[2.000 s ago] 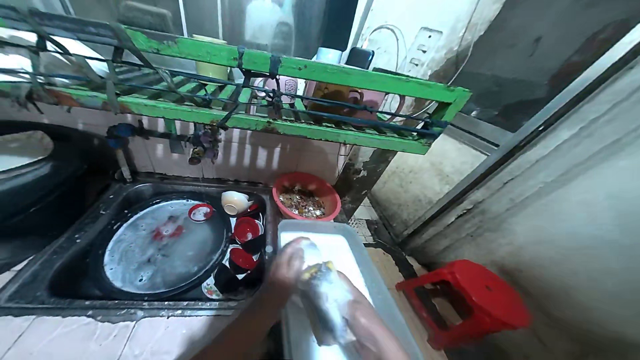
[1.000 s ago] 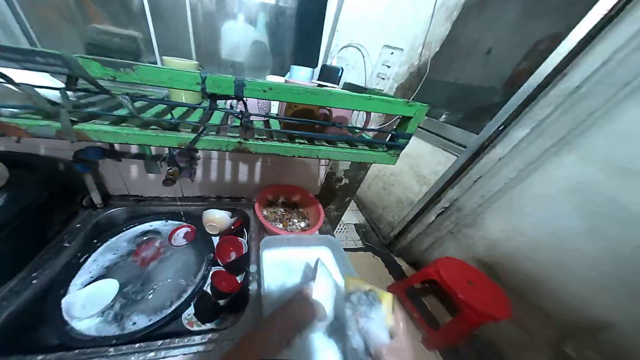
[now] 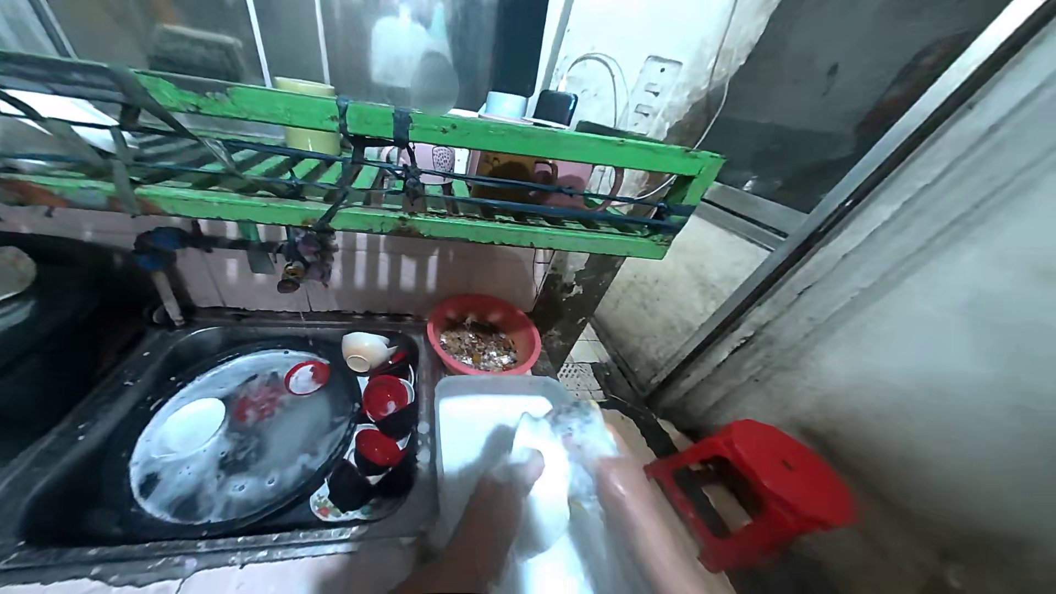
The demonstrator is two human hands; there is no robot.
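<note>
My left hand grips a white ceramic piece, a bowl or cup, by its edge over a translucent plastic tub of whitish water. Close to its right side, my right hand is closed on a clear plastic bag or wrap with a yellow patch, blurred by motion. In the sink at left, a round basin of soapy water holds a white bowl and a small red-and-white dish. Red-and-black cups and a cream cup stand beside the basin.
A red plastic bowl of food scraps stands behind the tub. A green rack with mugs hangs above the sink, over a tap. To the right are a red plastic stool and a wall. A large black container is at far left.
A white bowl absent from the basin two seconds ago now lies in its soapy water. The white piece in my left hand shows more of its face. The view has shifted somewhat.
</note>
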